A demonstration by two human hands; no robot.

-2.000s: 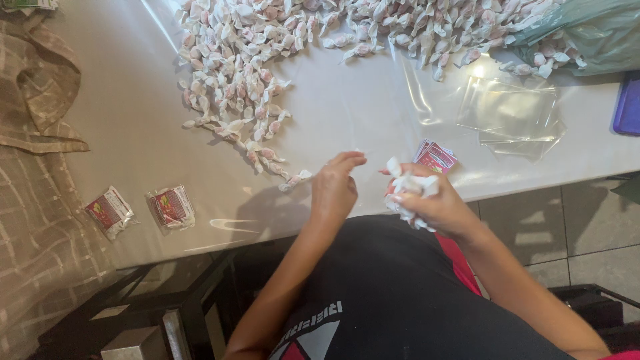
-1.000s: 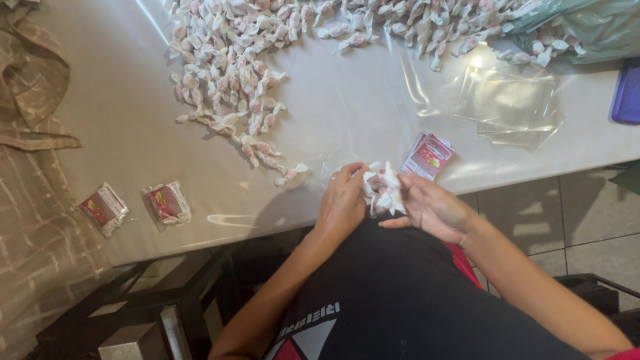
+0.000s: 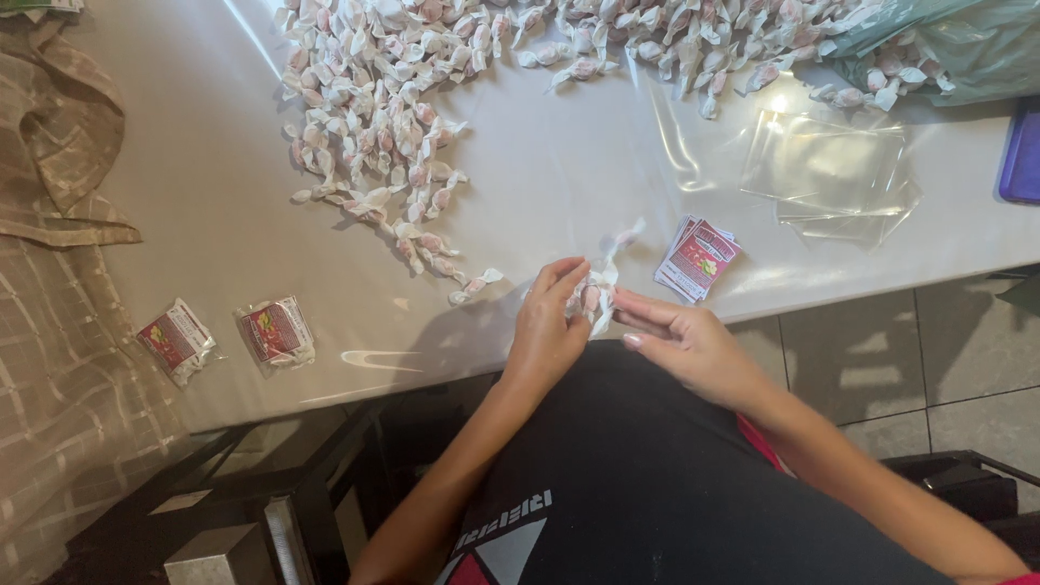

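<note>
My left hand [image 3: 552, 313] is closed around wrapped candies [image 3: 595, 296] at the table's front edge; a clear bag around them cannot be made out for certain. My right hand [image 3: 678, 337] touches the same candies from the right with its fingertips, thumb apart. One twisted-paper candy [image 3: 626, 237] lies just beyond them. A small stack of printed red and white cards [image 3: 699, 258] sits right of the hands. Further right, clear plastic bags [image 3: 825, 158] lie flat and overlapping. A large heap of candies in white paper [image 3: 366, 106] spreads across the far side.
Two filled packets with printed cards, one [image 3: 175, 337] beside the other [image 3: 278, 331], lie at the left near a checked cloth [image 3: 73, 349]. A green plastic bag [image 3: 975, 49] and a purple object [image 3: 1022, 154] are at the right. Black furniture [image 3: 236, 487] stands below the table edge.
My left hand has come over to the candies, which only my right hand held two seconds ago. My right hand has loosened from around them to a fingertip touch.
</note>
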